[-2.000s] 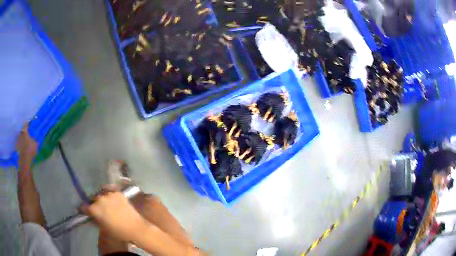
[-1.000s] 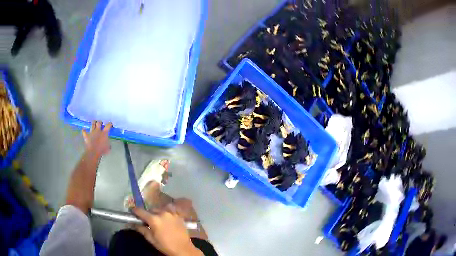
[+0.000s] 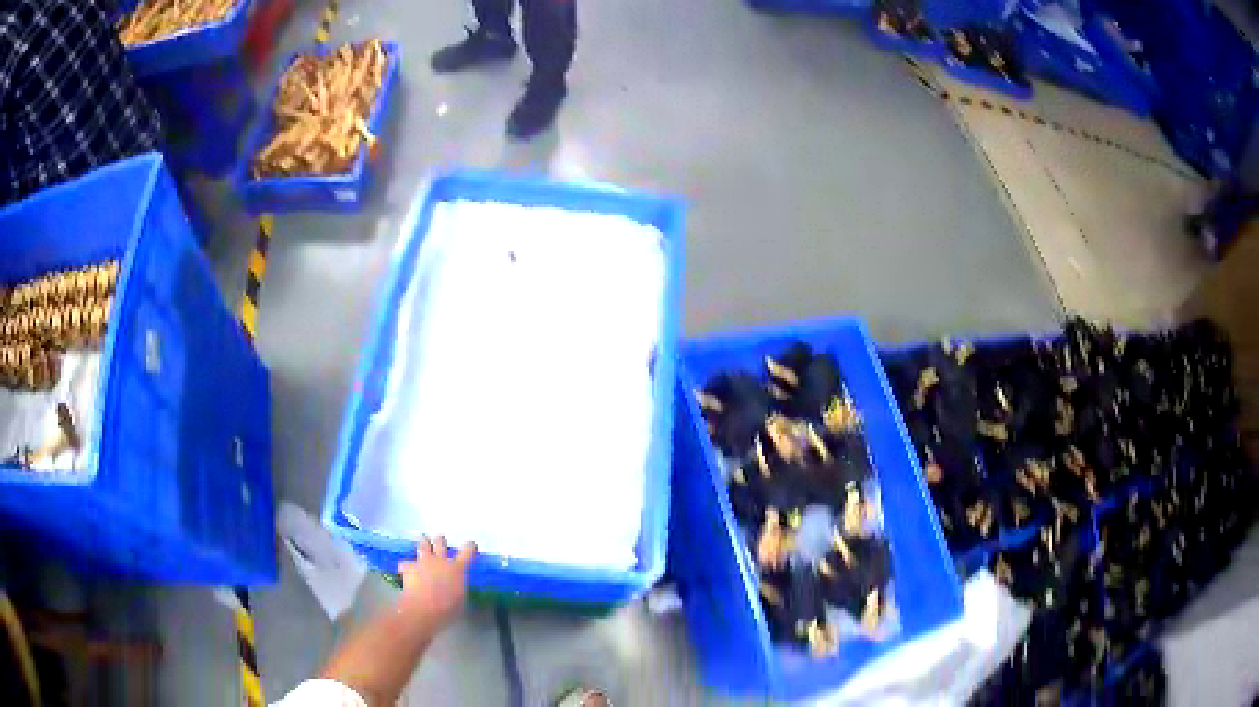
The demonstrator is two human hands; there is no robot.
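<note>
A blue turnover tray (image 3: 670, 276) with a white liner stands in front of me, on top of something green. A tiny dark part (image 3: 512, 257) lies on the liner. My left hand (image 3: 436, 587) is at the tray's near rim, with its fingers hooked over the edge. My right hand is out of the picture. A thin dark strap or rod (image 3: 507, 649) runs down from under the near side of the tray to the picture's bottom edge.
Right: a blue tray (image 3: 904, 456) of dark parts, white film (image 3: 953, 649) and heaped dark parts (image 3: 1063, 483). Left: a tall blue tray stack (image 3: 180, 401) and a crate of tan parts (image 3: 325, 118). A person's legs (image 3: 545, 55) stand behind; a checked sleeve (image 3: 69, 83) shows upper left.
The view has swung left, bringing the lined tray to the middle and the left stack into view. My right hand and the metal bar have left the picture. My left hand remains on the rim.
</note>
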